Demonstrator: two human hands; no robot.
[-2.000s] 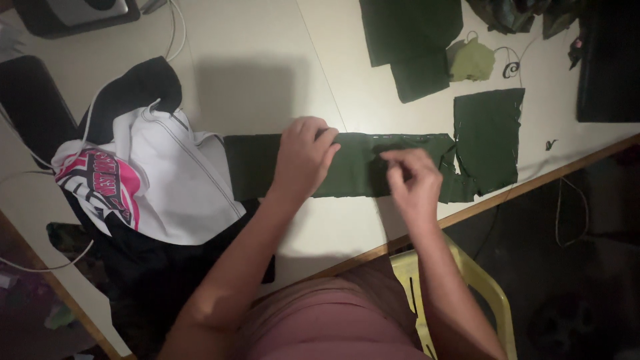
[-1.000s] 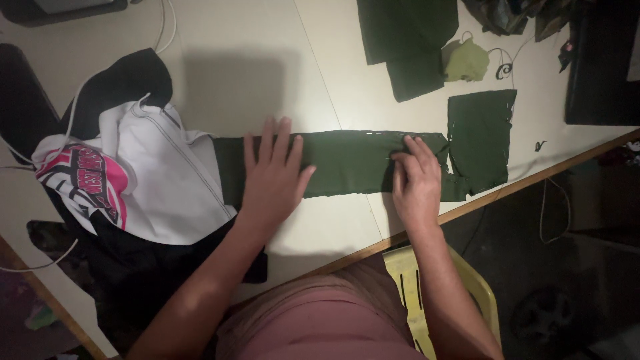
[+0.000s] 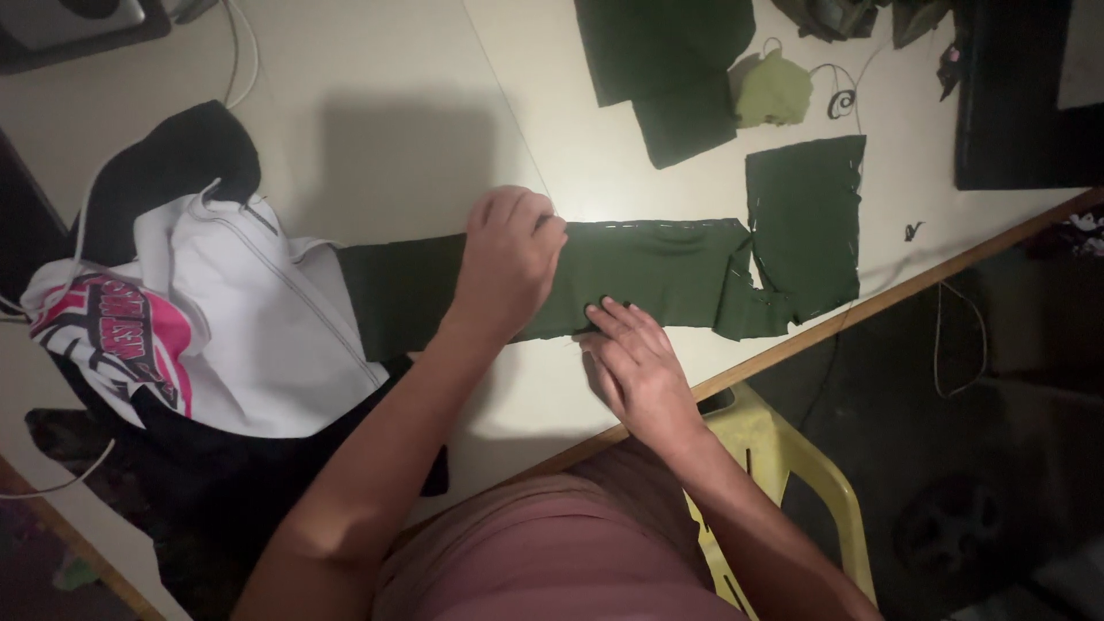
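A long dark green fabric strip (image 3: 655, 267) lies across the white table, its left end by a black, white and pink garment (image 3: 250, 319) with printed writing. My left hand (image 3: 509, 259) is over the strip's middle, fingers curled near its upper edge; whether they pinch the cloth is hard to tell. My right hand (image 3: 634, 362) rests at the lower edge with its fingertips on the cloth, fingers slightly bent. At the strip's right end, a squarer green piece (image 3: 806, 216) with ragged edges stands out, beside a small gap.
More dark green cloth (image 3: 673, 69) and a light green scrap (image 3: 776, 90) lie at the top. A coiled dark cord (image 3: 842, 103) is beside them. The wooden table edge (image 3: 776, 345) runs diagonally above a yellow plastic chair (image 3: 824, 466). White cables (image 3: 86, 198) cross the left side.
My left hand has gone from lying flat with spread fingers to curled fingers at the strip's upper edge. My right hand has moved left and down to the lower edge.
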